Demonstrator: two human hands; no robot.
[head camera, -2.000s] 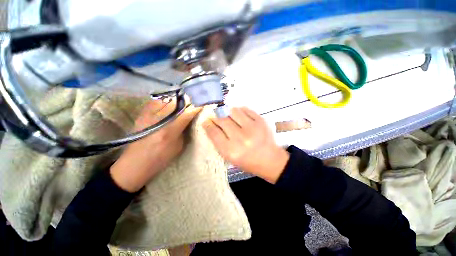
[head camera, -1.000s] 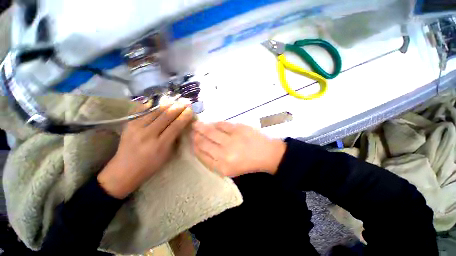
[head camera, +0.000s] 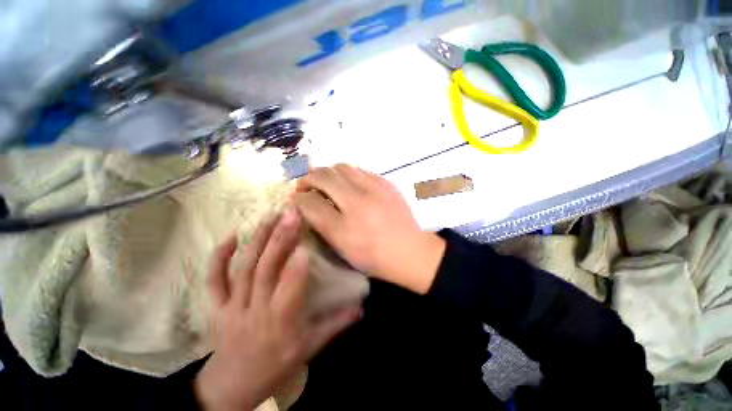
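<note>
A beige fleece garment (head camera: 136, 265) lies under the sewing machine's needle area (head camera: 277, 132) and hangs over the table's front. My right hand (head camera: 361, 221) is on the garment's right edge, fingers bent, just below the small grey-blue block (head camera: 296, 166). My left hand (head camera: 265, 313) is slightly blurred, fingers spread, over the lower part of the cloth; whether it touches the cloth is hard to tell. The fingertips of my right hand partly hide the cloth edge.
Scissors (head camera: 498, 98) with a green and a yellow loop lie on the white machine bed (head camera: 385, 128). The white machine head with blue stripe is above. A heap of beige garments (head camera: 666, 281) lies below the table at right. A curved metal rod crosses at left.
My left hand has moved back from the needle area towards my body, its fingers now spread. My right hand stays at the cloth edge. The garment's lower corner has been drawn up.
</note>
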